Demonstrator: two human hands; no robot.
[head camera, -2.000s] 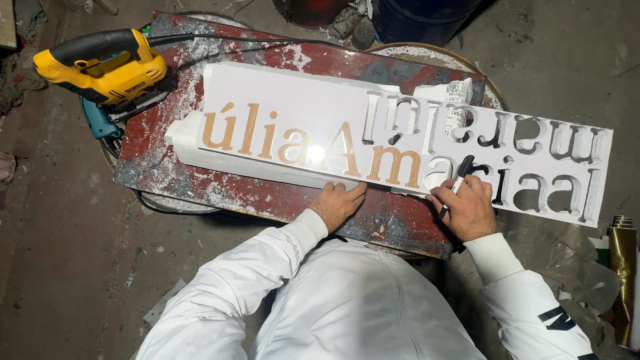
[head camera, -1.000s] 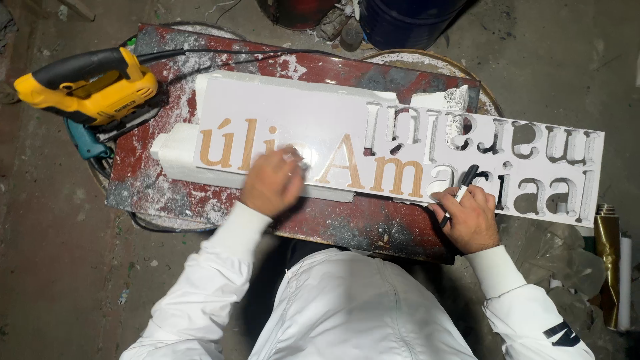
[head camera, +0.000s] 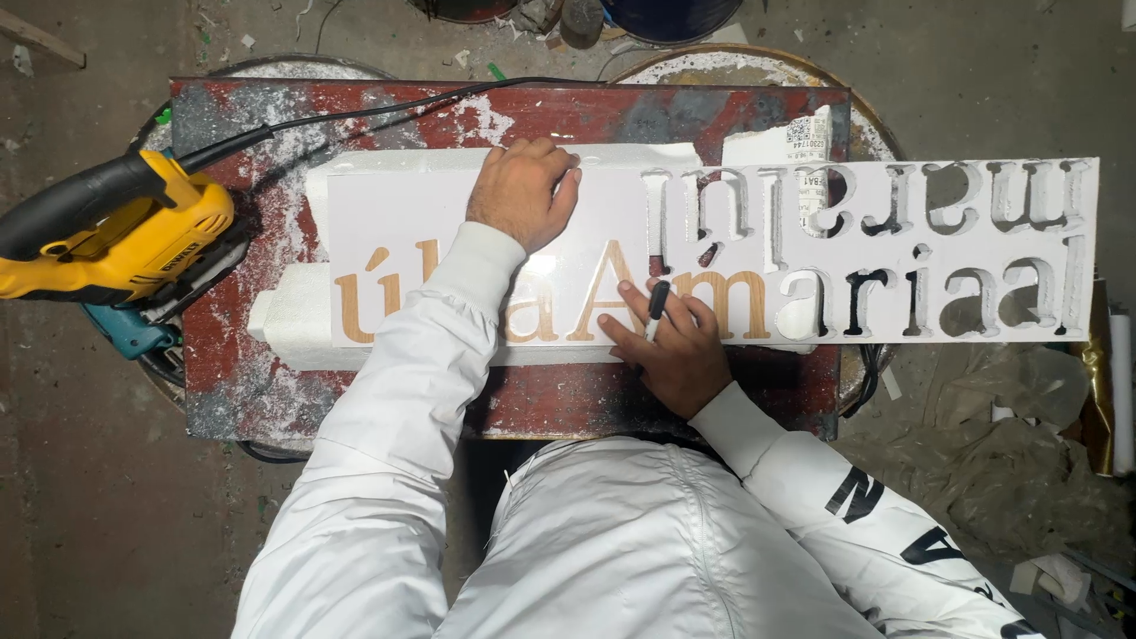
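Observation:
A long white sign panel (head camera: 550, 204) lies across the table, with tan wood-look letters low on its left part and cut-out letter openings on its right. My left hand (head camera: 524, 193) rests on the panel near its upper edge, fingertips at that edge and thumb spread, holding no tool. Between the fingers of my right hand (head camera: 670, 351) is a black-and-white marker pen (head camera: 657, 306); this hand touches the tan letters near the lower edge. White foam pieces (head camera: 288, 306) show under and around the panel. My left forearm hides some letters.
A yellow and black DeWalt power tool (head camera: 182, 222) sits at the left, above a teal tool (head camera: 133, 333). Its cord (head camera: 382, 111) crosses the red, dust-covered tabletop (head camera: 568, 399). The panel overhangs the tabletop's right side. A gold roll (head camera: 1097, 390) and crumpled plastic (head camera: 967, 470) lie beyond.
My left hand has moved from the lower tan letters to the panel's upper edge. My right hand, with the marker, has moved left from the cut-out letters onto the tan ones.

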